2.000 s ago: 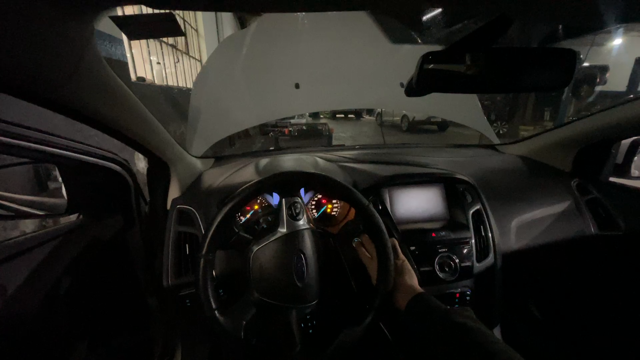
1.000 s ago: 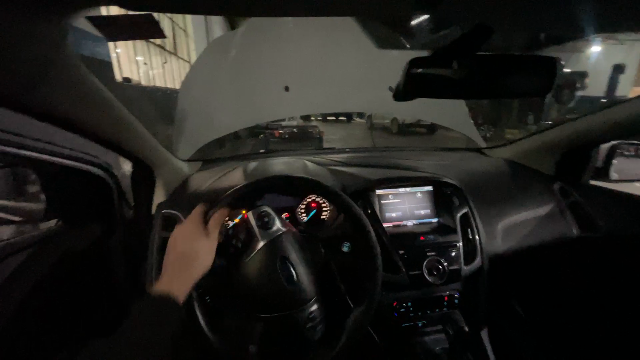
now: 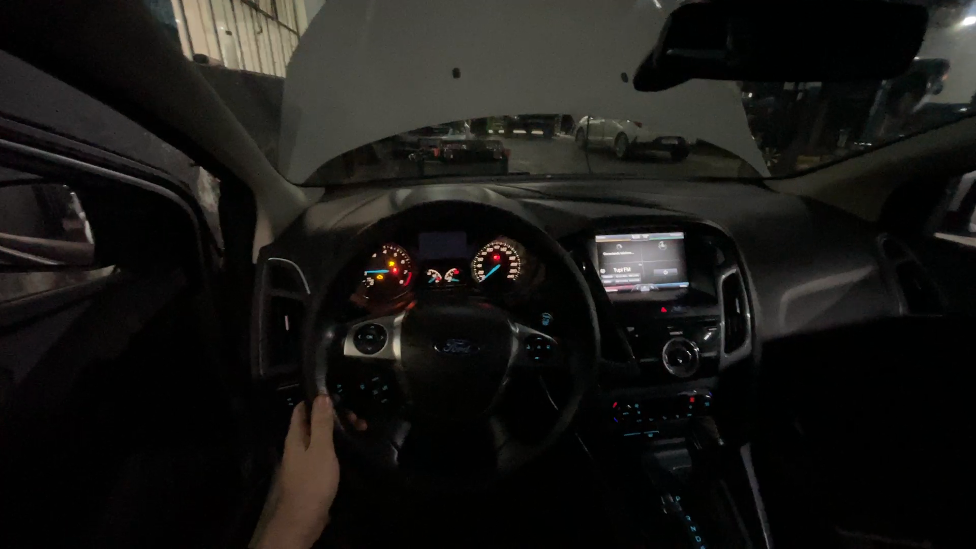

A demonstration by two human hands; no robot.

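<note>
My left hand [image 3: 309,465] grips the lower left rim of a black Ford steering wheel [image 3: 456,349], its thumb and fingers around the rim. The wheel stands level, with the badge upright. Behind it the instrument cluster [image 3: 442,267] is lit, with warning lights and blue needles. To the right, the centre display [image 3: 640,261] glows above a round audio knob [image 3: 680,356]. An illuminated start button [image 3: 547,319] shows just right of the wheel's hub. My right hand is not in view.
Beyond the windshield the raised hood [image 3: 518,69] blocks much of the view. Under its edge a light-coloured car [image 3: 633,137] shows. The rear-view mirror [image 3: 789,46] hangs at upper right, the door mirror [image 3: 46,221] is at left, and the gear selector [image 3: 675,465] stands low right.
The left hand has moved from the upper left of the rim down to its lower left, and the wheel has turned level. The right hand, seen beside the wheel two seconds ago, is gone. The display has lit up.
</note>
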